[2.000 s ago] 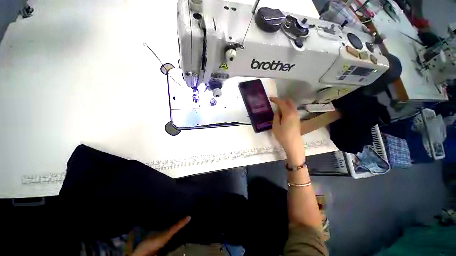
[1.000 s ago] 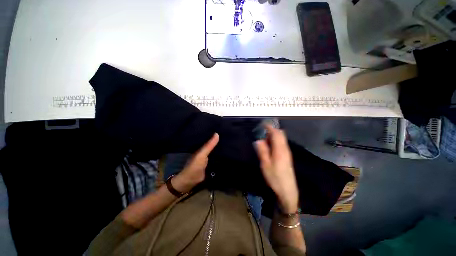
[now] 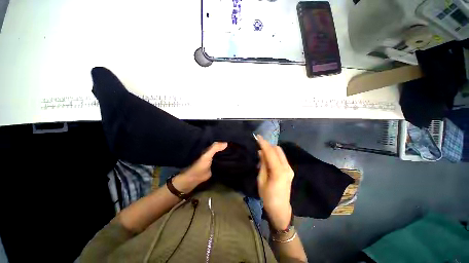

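Observation:
A black garment (image 3: 149, 126) lies across my lap, one end up on the white table at the left and the other hanging to the right. My left hand (image 3: 199, 168) holds the garment near its middle, thumb on top, the other fingers partly hidden by the cloth. My right hand (image 3: 274, 177) is over the garment just to the right, fingers bent together. A thin pale sliver, probably a small tool (image 3: 255, 136), shows at its fingertips. Its lower part is hidden in the hand.
A smartphone (image 3: 320, 38) with a dim reddish screen lies beside the machine bed plate (image 3: 247, 49). A tan strip (image 3: 383, 79) and black cloth bundle (image 3: 432, 87) lie at the table's right. A white basket (image 3: 403, 149) is below. A black pile (image 3: 51, 185) hangs left.
My right hand has left the phone and come down over the garment. My left hand has moved up onto the cloth. The view has tilted down and the garment is spread across the lap.

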